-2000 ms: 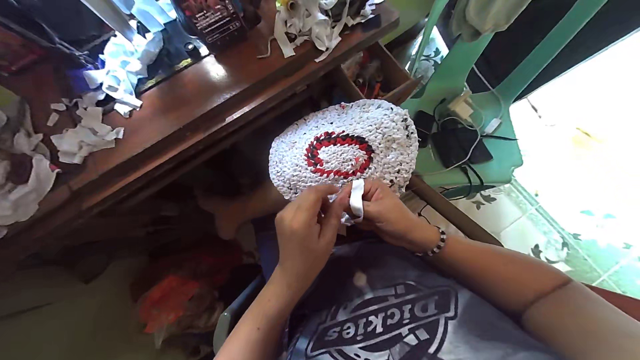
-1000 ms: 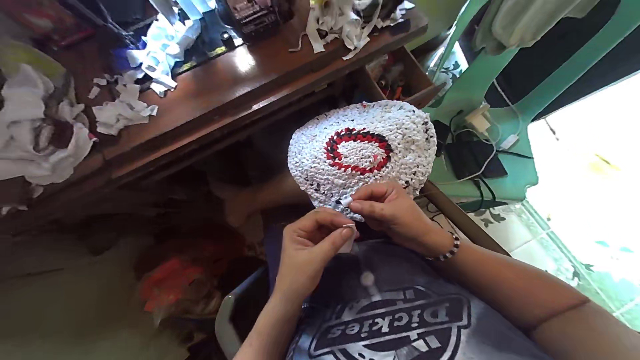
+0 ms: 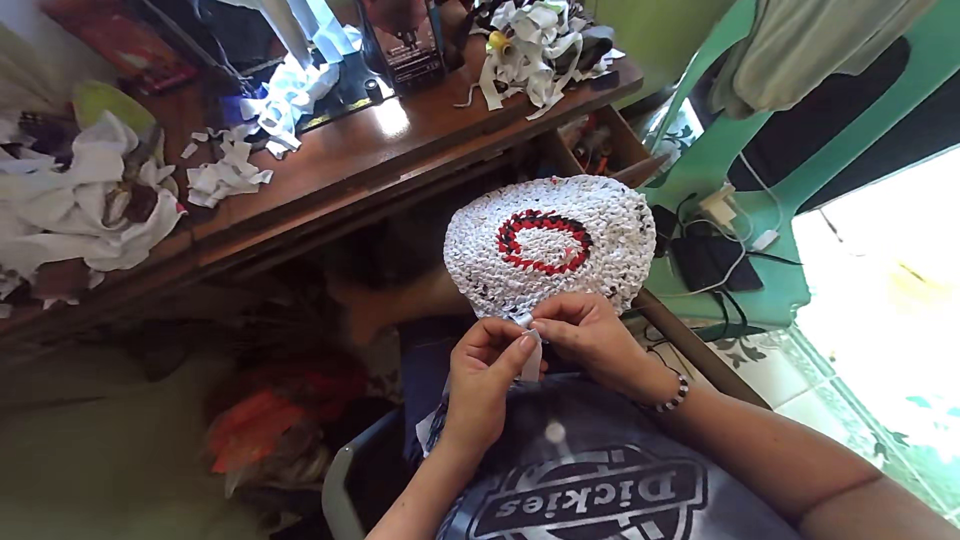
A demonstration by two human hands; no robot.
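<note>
An oval mat of knotted or crocheted fabric strips (image 3: 480, 255), white with a red and black ring, lies over my lap below the table edge. My left hand (image 3: 491, 375) pinches a white fabric strip (image 3: 532, 358) between thumb and fingers just below the mat's near edge. Close beside it, my right hand (image 3: 592, 337), with a beaded bracelet (image 3: 677, 395) on the wrist, pinches white strip material at that same edge. The fingers of both hands nearly meet and hide part of the strip.
A brown wooden table (image 3: 337, 161) holds piles of white fabric scraps (image 3: 544, 52) and a dark printed box (image 3: 403, 41). An open drawer (image 3: 607, 146) juts out beneath. On the right, a green plastic chair (image 3: 765, 292) carries cables, a plug and a dark flat device.
My hands, a little apart one second ago, are now close together at the mat's near edge. The view has shifted somewhat.
</note>
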